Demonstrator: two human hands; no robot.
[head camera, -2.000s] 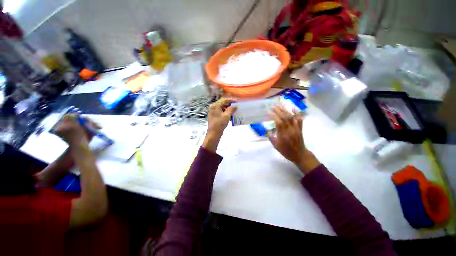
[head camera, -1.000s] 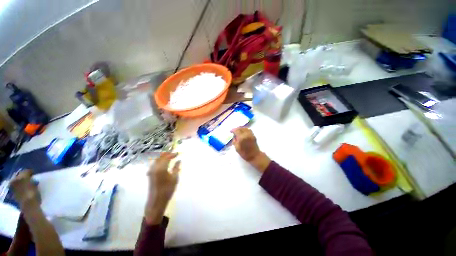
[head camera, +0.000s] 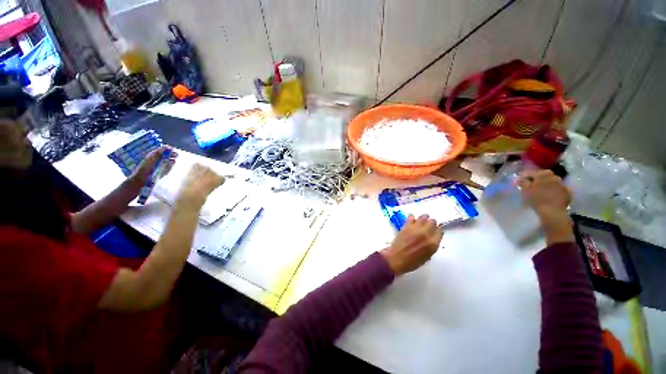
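Observation:
Blue-and-white flat packages (head camera: 438, 207) lie in front of the orange basket. My left hand (head camera: 414, 245) is at their lower edge, fingers bunched; whether it holds anything cannot be told. My right hand (head camera: 548, 199) is over the clear plastic bag with white contents (head camera: 509, 212), fingers bent down at its top right; its grip is unclear. The orange basket (head camera: 406, 169) holds small white strips. A heap of tangled grey-white cables (head camera: 307, 174) lies left of it. A narrow bluish-grey box (head camera: 231, 228) lies at left, near the neighbour.
A person in red (head camera: 73, 285) works at far left with a box in hand, beside a row of boxes (head camera: 135, 151). A black open box (head camera: 605, 257) stands right, with an orange ring (head camera: 617, 354) below it. A red bag (head camera: 511, 109) and crumpled clear plastic (head camera: 610, 175) are behind.
Both hands held a box two seconds ago; a narrow box now lies at left. My left hand has moved right to the blue packages. My right hand has moved from them to the clear bag.

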